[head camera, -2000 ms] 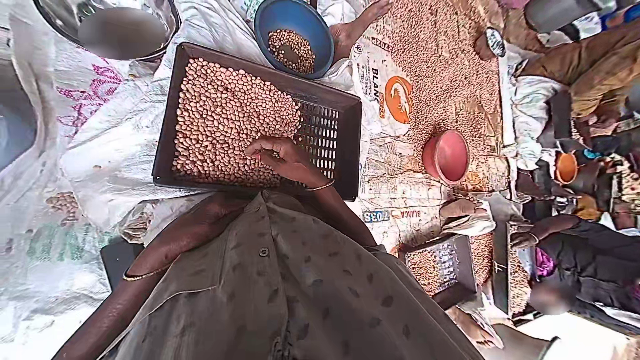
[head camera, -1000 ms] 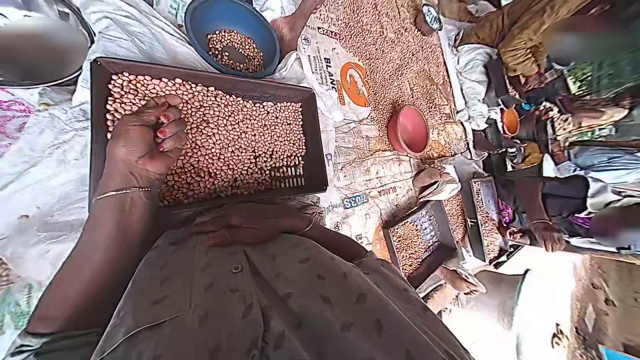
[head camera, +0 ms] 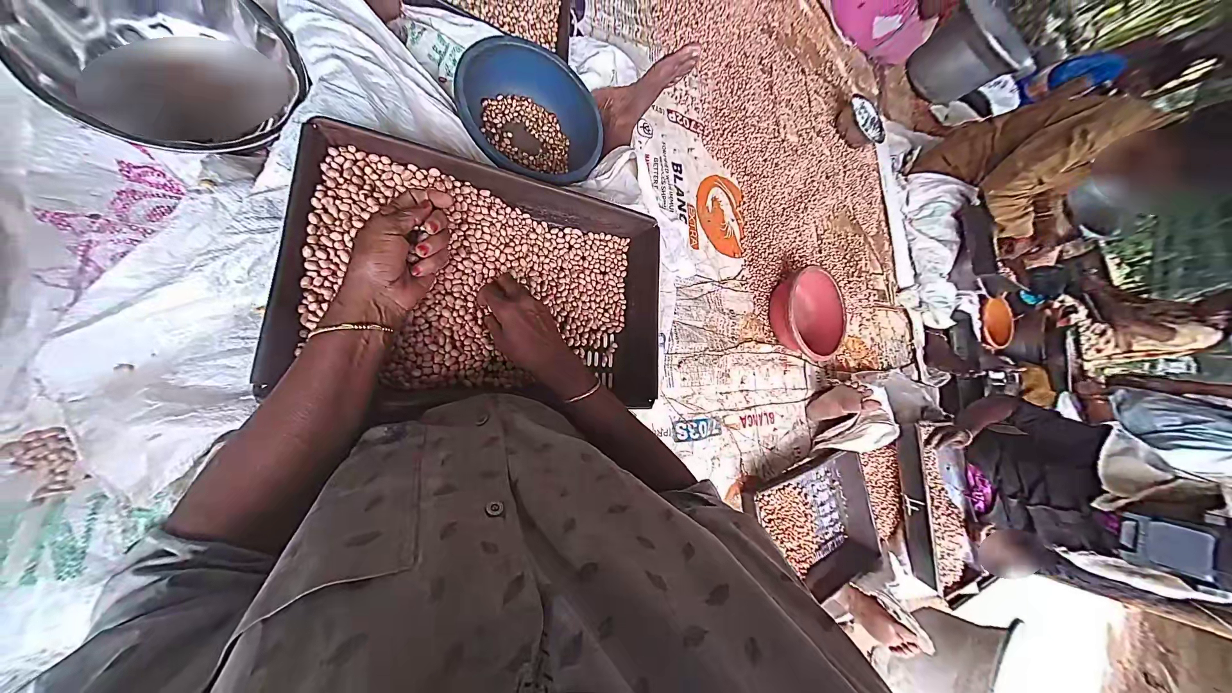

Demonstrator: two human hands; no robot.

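Note:
A dark slotted plastic tray full of shelled groundnuts lies before my lap. Over its left half is my left hand, palm partly up, with fingers curled and something small and dark between thumb and fingertips; what it is cannot be told. My right hand rests on the nuts nearer the tray's middle, back upward, its fingertips partly hidden among them. Slots show at the tray's lower right. Just beyond the far edge sits a blue bowl with some nuts in it.
A metal basin stands at the upper left. Woven sacks cover the ground. Spread groundnuts and a pink bowl lie to the right. Another person's foot is beside the blue bowl; several people sit on the right near another tray.
My right hand was at the tray's near edge one second ago and is now on the nuts. Two seconds ago my left hand was off the nuts. The view has shifted.

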